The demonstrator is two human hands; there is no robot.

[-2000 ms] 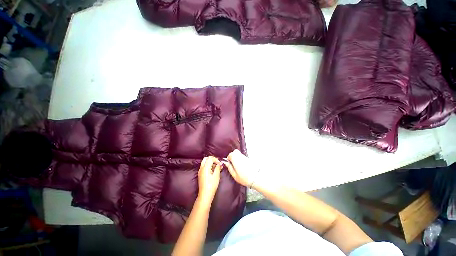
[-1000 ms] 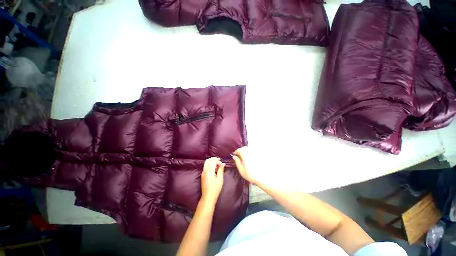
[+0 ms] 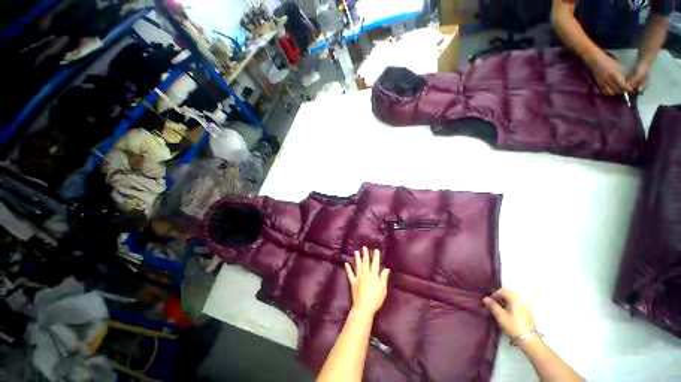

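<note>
A shiny burgundy hooded puffer vest [image 3: 440, 257] lies flat with its front up, its hood [image 3: 237, 224] at the left and its hem at the right. My left hand [image 3: 367, 280] rests flat on the front placket near the middle, fingers spread, holding nothing. My right hand [image 3: 511, 312] pinches the placket's bottom end at the hem between thumb and fingers. A bracelet is on my right wrist. One dark pocket zip shows above the placket, another below it.
A second burgundy vest [image 3: 538, 101] lies across the white table [image 3: 321, 142]; another person's hands [image 3: 623, 80] are at its hem. Folded burgundy vests [image 3: 657, 231] are at the right edge. A blue-framed shelf [image 3: 216, 82] with cloth stands at left.
The view has swung up and left, showing the other person and shelf. My left hand has left the hem end, moved along the placket towards the hood and opened flat. My right hand stays at the hem.
</note>
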